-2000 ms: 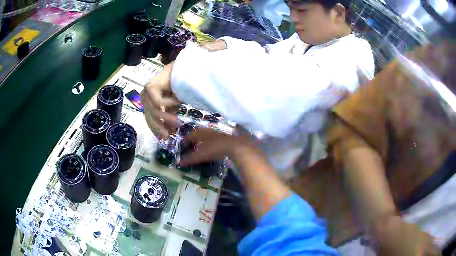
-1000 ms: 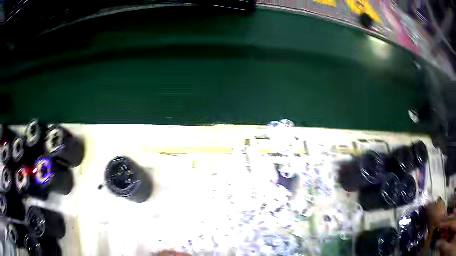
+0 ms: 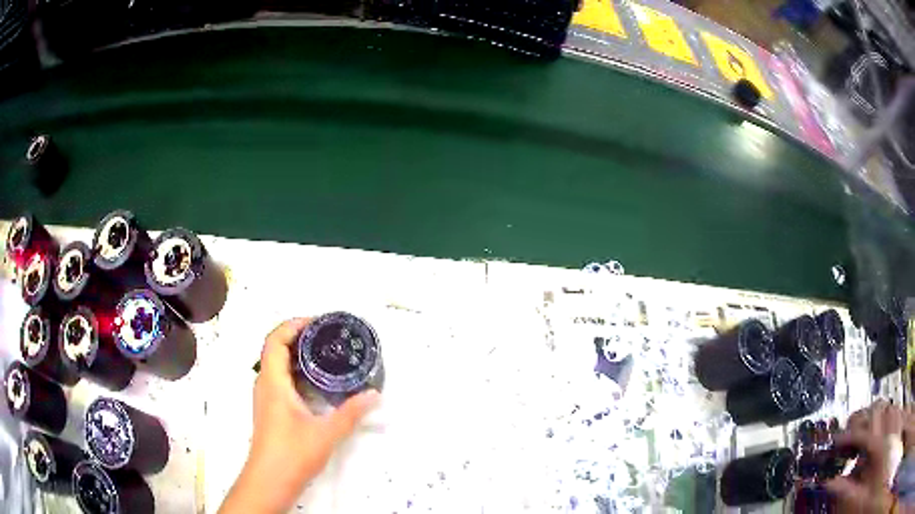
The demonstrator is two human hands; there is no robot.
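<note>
My left hand [image 3: 301, 422] comes up from the bottom edge, left of centre. Its fingers and thumb are around a black cylindrical unit [image 3: 339, 351], whose round black end faces me. The unit is at the bench; I cannot tell if it touches the surface. My right hand is not in view. More black units [image 3: 138, 321] stand in a group at the left, with pale inner rings and a few red or blue lights.
Small white and silvery liner scraps [image 3: 592, 432] litter the bench [image 3: 451, 331] right of centre. Black units [image 3: 754, 346] stand at the right, beside another person's hands [image 3: 871, 452]. The dark green belt [image 3: 401, 161] runs beyond, with one unit [image 3: 42, 166] on its left.
My left hand has come in and taken hold of the unit that stood alone, now further right in the picture. The view has shifted; more of the left group shows.
</note>
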